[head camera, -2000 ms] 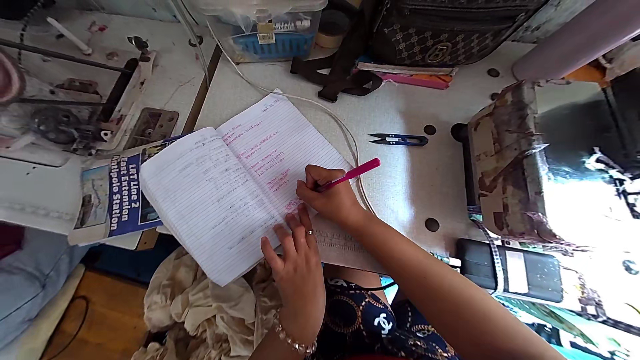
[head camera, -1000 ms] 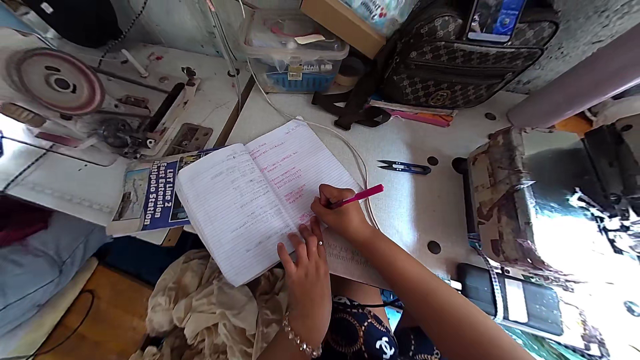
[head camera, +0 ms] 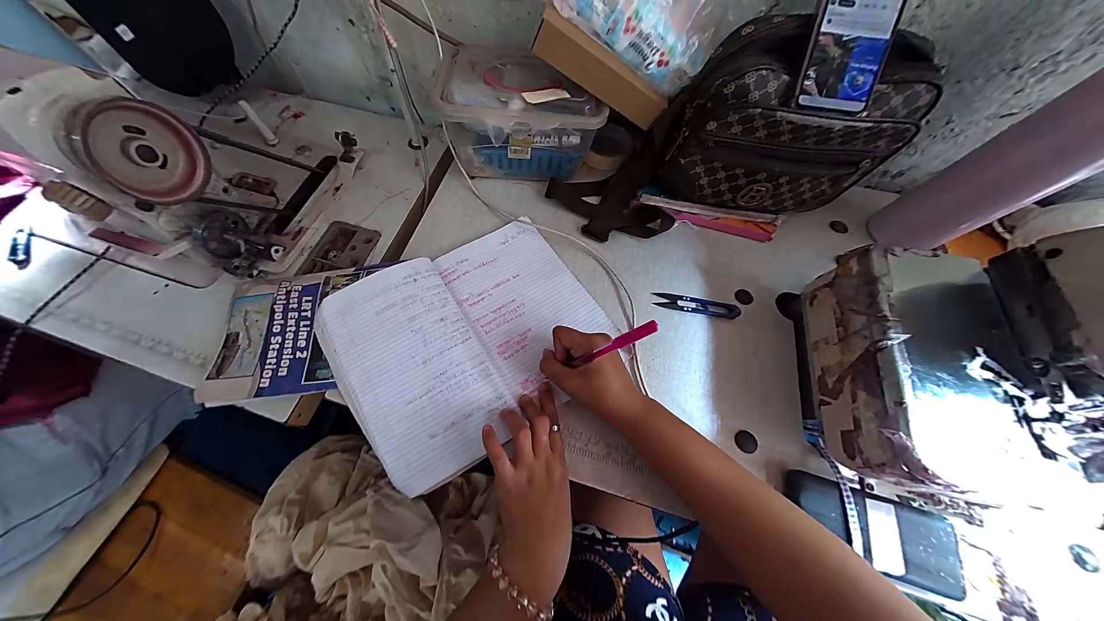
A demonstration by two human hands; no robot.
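Observation:
An open lined notebook point(head camera: 414, 362) lies tilted on the white table, with dark handwriting on its left page and pink handwriting on its right page. My right hand point(head camera: 595, 371) grips a pink pen point(head camera: 628, 337), whose tip is hidden by the fingers, over the lower right page. Flat on the notebook's lower edge, with fingers somewhat apart, rests my left hand point(head camera: 530, 457); it wears a ring and a beaded bracelet. Blue-handled thread snips point(head camera: 697, 305) lie to the right of the notebook. Under the notebook's left side is a printed book point(head camera: 285, 332).
A sewing machine point(head camera: 138, 155) stands at left, another machine point(head camera: 862, 362) at right. Behind the notebook are a lidded plastic box point(head camera: 522, 112) and a patterned backpack point(head camera: 759, 129) with a phone point(head camera: 849, 52) leaning on it. A white cable point(head camera: 595, 254) crosses the table. Beige cloth point(head camera: 345, 517) hangs below.
The view has tilted up, showing more of the backpack and phone. Both hands stay at the lower right page, the pen still in my right hand.

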